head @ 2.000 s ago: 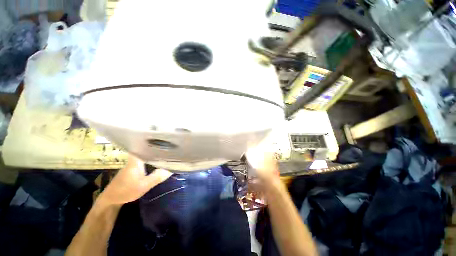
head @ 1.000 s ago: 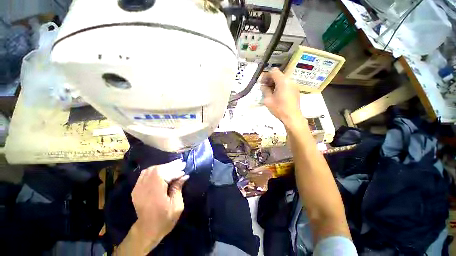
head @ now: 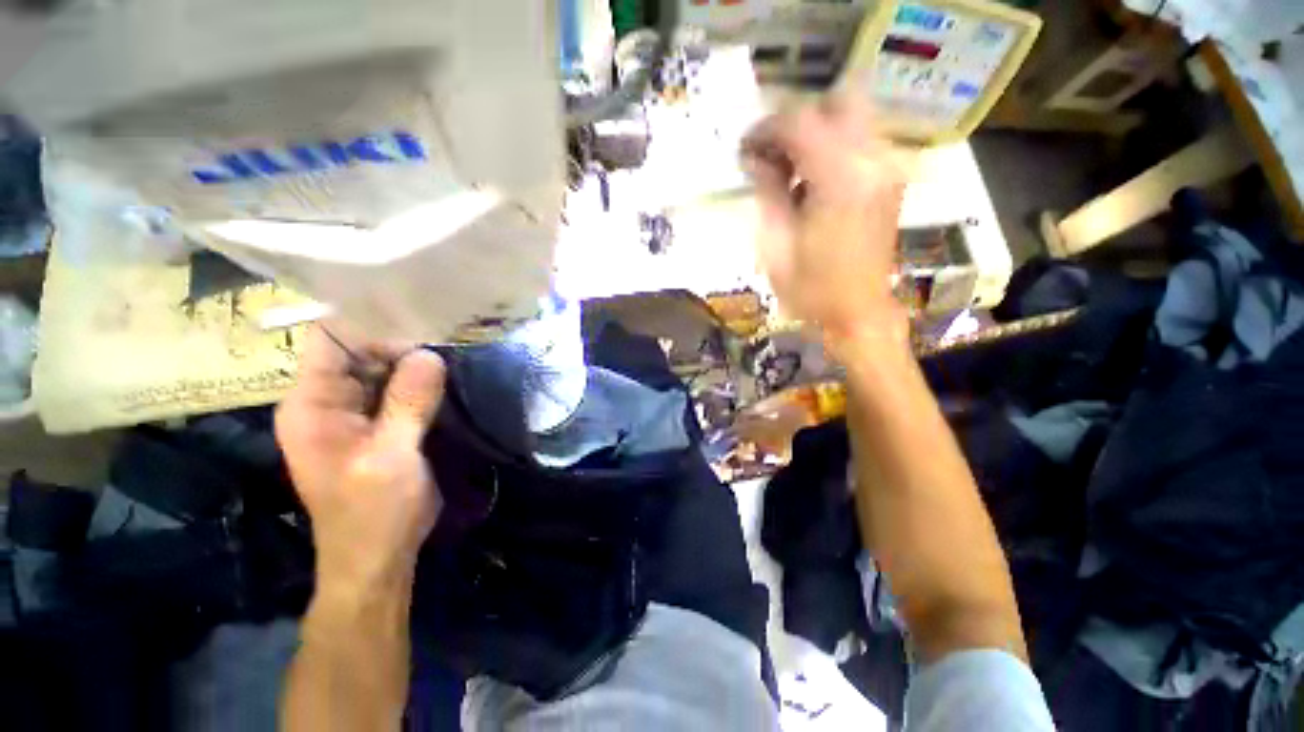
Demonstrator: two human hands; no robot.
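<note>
The dark denim garment (head: 558, 572) lies over my lap and runs up under the cream JUKI machine head (head: 358, 186). Its paler grey-blue inside shows beside the bright lamp glow. My left hand (head: 365, 429) is at the garment's upper left edge, just below the head, with thumb and fingers together on a dark piece of it. My right hand (head: 830, 193) is raised over the bright machine bed, right of the head. It is motion-blurred, and I cannot tell whether it holds anything. The needle area is hidden by the head.
The control panel (head: 944, 65) stands behind my right hand. The slotted box (head: 937, 265) is at the table's right edge. Dark garment piles (head: 1201, 429) lie at the right and lower left. The worn table edge (head: 157, 401) is at left, with a small white piece (head: 296, 315) on it.
The view has moved closer under the head. My left hand has moved from the garment's middle to its upper left edge. My right hand went from beside the head to over the bed.
</note>
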